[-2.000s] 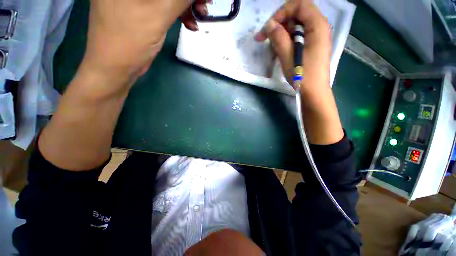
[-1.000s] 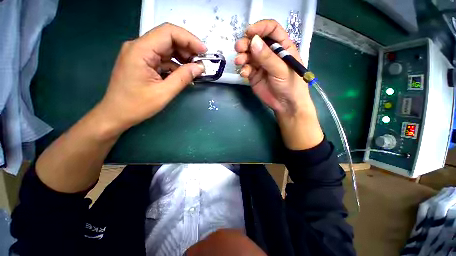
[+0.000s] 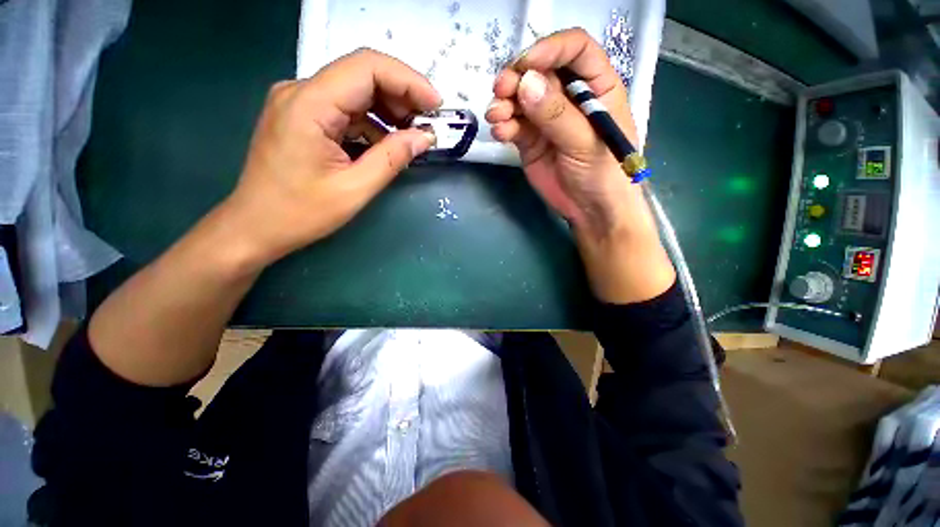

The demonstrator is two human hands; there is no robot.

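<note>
My left hand (image 3: 335, 154) holds the watch case frame (image 3: 466, 136), a dark rounded ring with silvery parts, between thumb and fingers over the tray's near edge. My right hand (image 3: 567, 118) holds the black pen tool (image 3: 603, 121) with white bands and a brass and blue rear fitting. Its thin tip points up and left, away from the frame. The white parts tray (image 3: 361, 29) lies beyond my hands, with tiny silver bits scattered in one compartment and heaped in the right one (image 3: 619, 43). Whether my right fingertips pinch a bit is too small to tell.
A small silver cluster (image 3: 445, 209) lies on the green bench mat (image 3: 412, 273). The lit control unit (image 3: 850, 221) stands at the right. The clear air hose (image 3: 675, 257) runs down past my right forearm. Whitish film (image 3: 77, 134) hangs at the left.
Since two seconds ago, both hands have come close together over the tray's near edge and the tray shows straighter. During the last second the hands have barely moved, with a slight view shift.
</note>
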